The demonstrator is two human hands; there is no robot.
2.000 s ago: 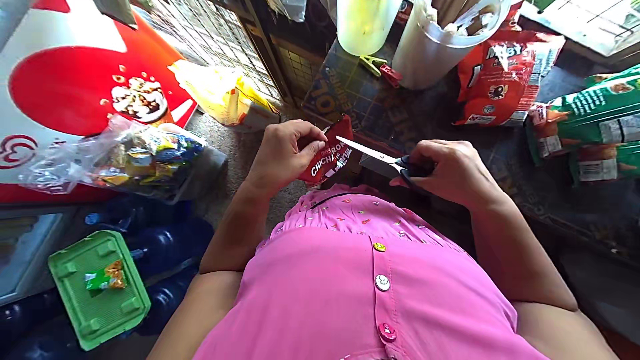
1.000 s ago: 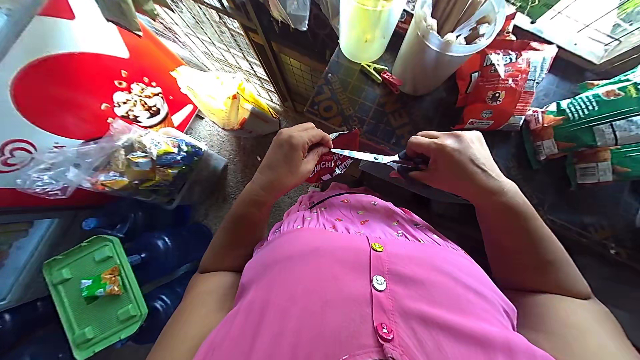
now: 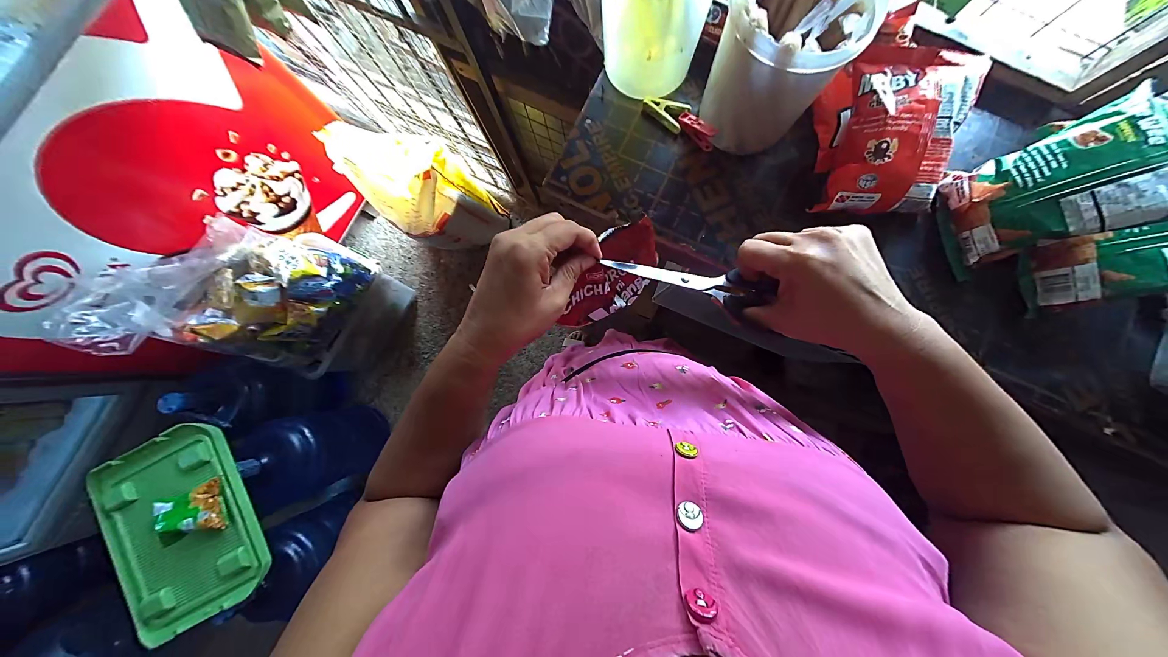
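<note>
My left hand (image 3: pixel 534 278) pinches the upper left edge of a red snack packet (image 3: pixel 630 245), which bears white writing. My right hand (image 3: pixel 817 283) is closed around the dark handles of a pair of scissors (image 3: pixel 680 277). The metal blades point left across the front of the packet, and their tip lies close to my left fingertips. The blades look nearly closed; whether packet film lies between them I cannot tell. My left palm and fingers hide part of the packet.
On the dark table to the right are a white plastic container (image 3: pixel 757 96), red snack bags (image 3: pixel 885 137), green snack bags (image 3: pixel 1068 182) and clothespins (image 3: pixel 680 119). At left are a bag of small packets (image 3: pixel 274 292), a yellow bag (image 3: pixel 411 182), a green tray (image 3: pixel 173 575) and blue water jugs (image 3: pixel 310 447).
The scissors, slanting down to the right two seconds ago, now lie nearly level across the packet, with their tip nearer my left fingers. Both hands keep their hold.
</note>
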